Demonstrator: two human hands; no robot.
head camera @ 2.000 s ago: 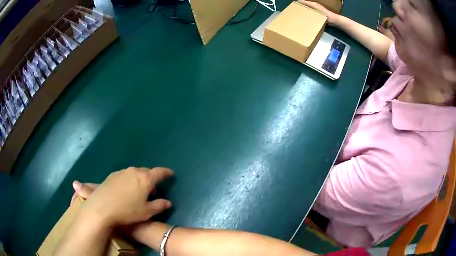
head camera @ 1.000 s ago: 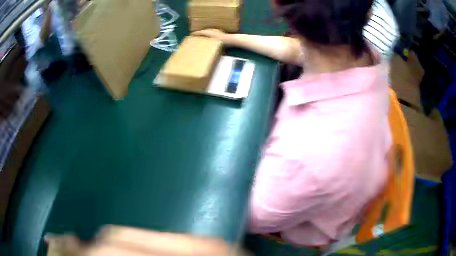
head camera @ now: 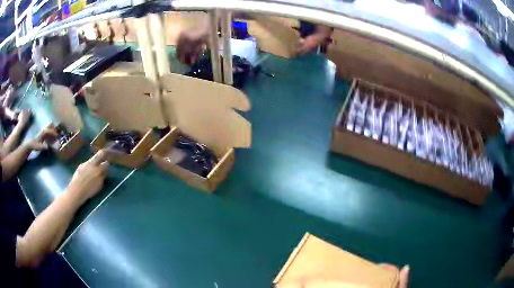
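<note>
A closed tan product box (head camera: 338, 263) lies at the bottom edge, right of centre, cut off by the frame. Fingers of my right hand (head camera: 398, 274) grip its right edge; the rest of that hand is out of the picture. A blurred skin-toned patch shows low on the box, too unclear to assign. I cannot make out my left hand. Open mailer boxes (head camera: 194, 179) with dark coiled cords and raised lids stand at the left of the green bench (head camera: 225, 236).
A partitioned carton (head camera: 406, 173) with bagged parts stands right. Another person's hand (head camera: 90, 175) reaches to a second open box (head camera: 127, 158). A pale rail (head camera: 338, 21) crosses above, with uprights (head camera: 220, 50). Another hand (head camera: 315, 40) holds cardboard at the back.
The view has swung left, away from the scale and the neighbour in pink. The open boxes and the divided carton have come into view. My overlapping hands from the earliest frame no longer show.
</note>
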